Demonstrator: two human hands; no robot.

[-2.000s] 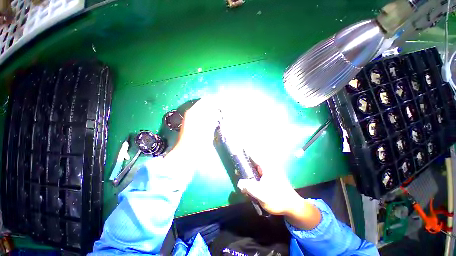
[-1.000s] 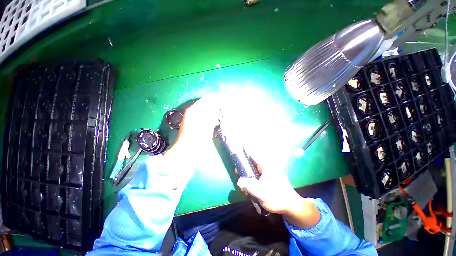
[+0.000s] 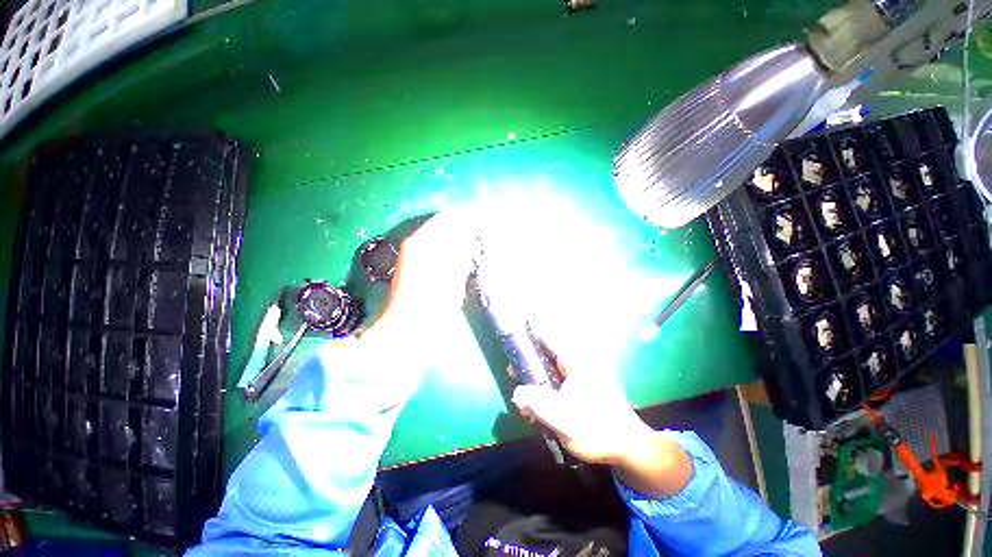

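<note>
My right hand is closed around a dark stick-like tool, which slants up and left into the white glare. The tool's tip is lost in the glare. My left hand is washed out near the upper end of the tool; its fingers and anything in them cannot be made out. Left of it, a round black part lies close to the hand. Another round black part lies further left, beside a slim dark tool and a small white-ended piece.
A ribbed silver lamp head hangs above right of the hands. An empty black blister stack stands left; a filled black tray stands right. A thin tool lies between glare and tray. Orange-handled pliers are lower right, a white crate upper left.
Small specks and a small thing at the far edge of the green surface have shifted right. Both hands and the held tool have hardly moved.
</note>
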